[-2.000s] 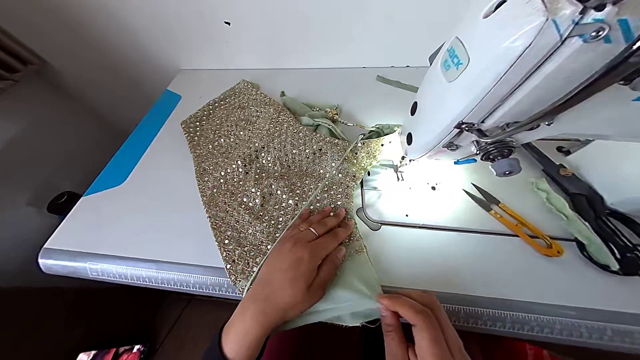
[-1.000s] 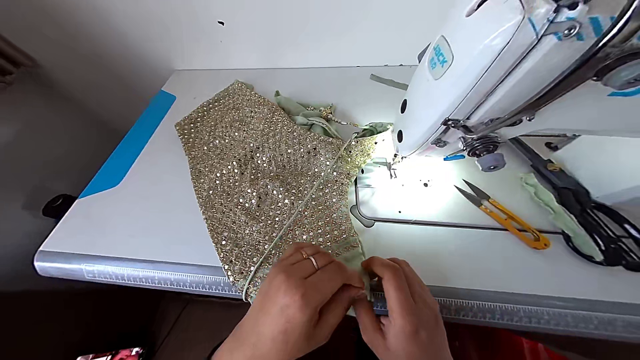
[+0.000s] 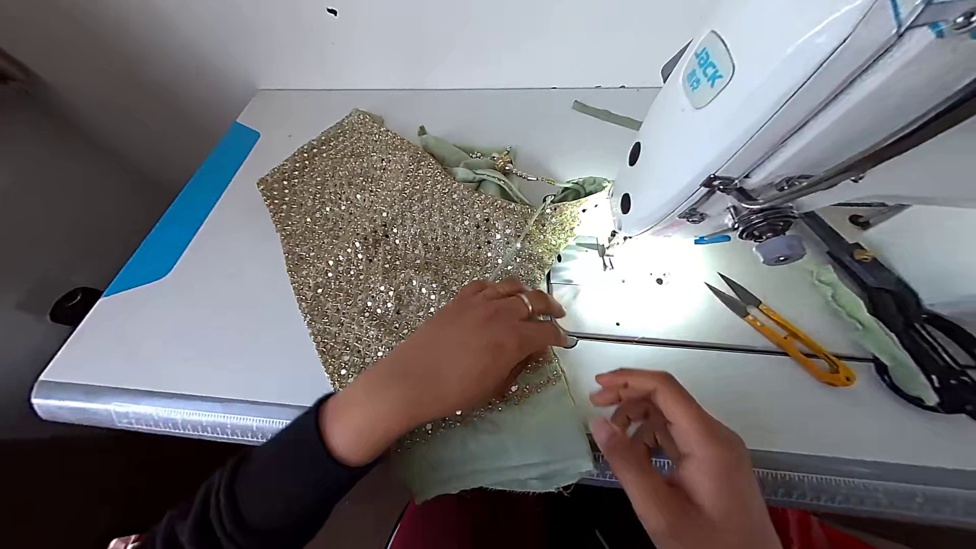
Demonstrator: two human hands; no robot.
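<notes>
A gold sequined fabric piece [image 3: 381, 236] with pale green cloth [image 3: 503, 450] along its lower end lies on the table, left of the white Jack sewing machine [image 3: 762, 114]. My left hand [image 3: 473, 343], with a ring, rests on the fabric's right part, fingers bent at its edge; whether it pinches the cloth cannot be told. To the right of the green cloth, my right hand [image 3: 671, 450] is raised with fingers curled and apart, holding nothing. A thin green cord [image 3: 518, 240] runs over the sequins. The fabric's upper right corner lies beside the lit presser foot [image 3: 605, 255].
Yellow-handled thread snips [image 3: 793, 343] lie right of the needle area. Black scissors [image 3: 892, 297] and a green scrap [image 3: 862, 313] are farther right. Bunched green cloth with beads [image 3: 473, 168] sits behind the fabric. A ruler strip [image 3: 198, 421] follows the front edge.
My right hand has let go of the green cloth and moved off to the right. My left hand has moved up to the fabric's right edge. The green lower end lies spread out again.
</notes>
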